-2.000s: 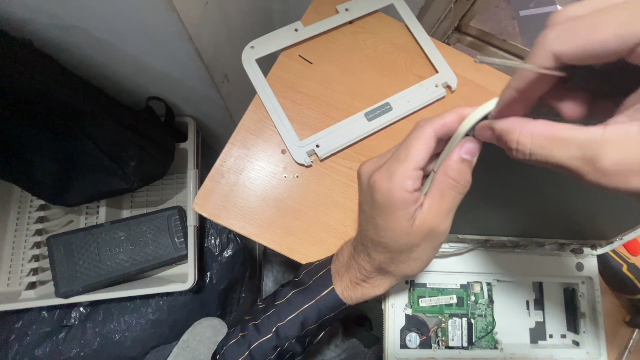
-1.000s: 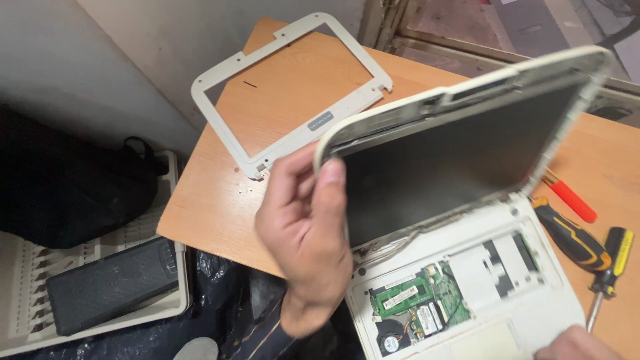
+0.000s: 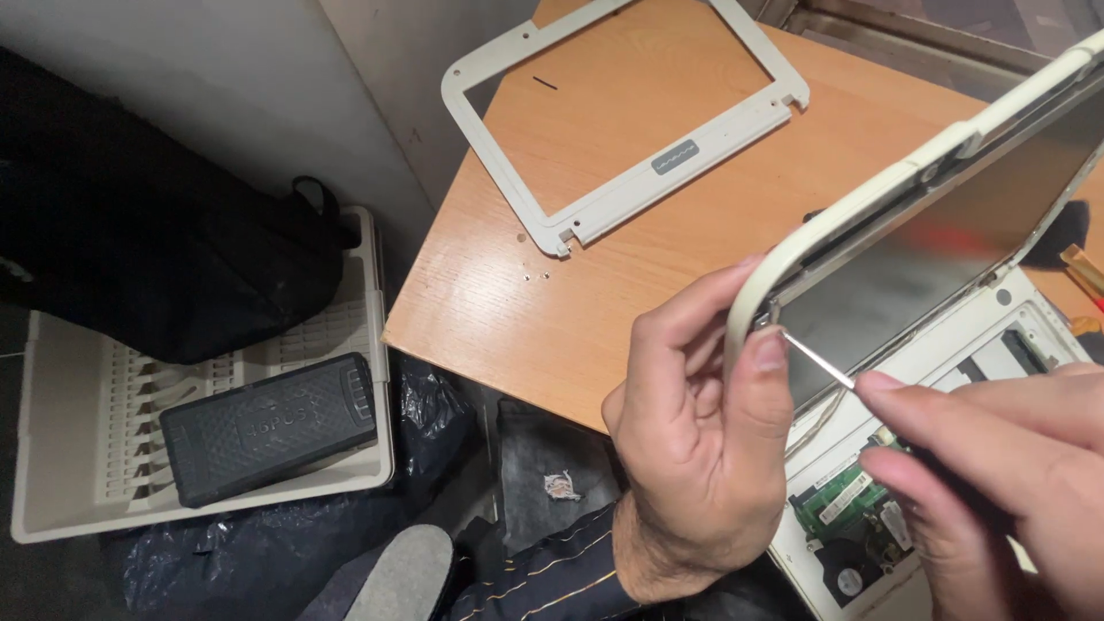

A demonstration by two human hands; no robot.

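Observation:
My left hand (image 3: 707, 440) grips the lower left corner of the laptop's white screen lid (image 3: 871, 181), thumb on the inner edge. In my right hand (image 3: 1000, 466) is a thin screwdriver (image 3: 819, 360), its metal tip at the lid's inner corner beside my left thumb. The dark LCD panel (image 3: 940, 233) sits in the raised lid. Below it lies the opened white laptop base, with a green circuit board (image 3: 835, 504) and a small black fan (image 3: 841, 569) showing; my right hand hides part of it. A detached white screen bezel (image 3: 621, 207) lies flat on the wooden table.
Tiny screws (image 3: 536, 277) lie near the left edge of the wooden table (image 3: 483, 302). An orange-handled tool (image 3: 1083, 274) is partly visible at right. Left of the table, a pale plastic rack (image 3: 52, 483) holds a black tool case (image 3: 272, 427) and a black bag (image 3: 155, 224).
My right hand has come up from the laptop base to the lid's corner with a screwdriver in it. My left hand still holds the lid.

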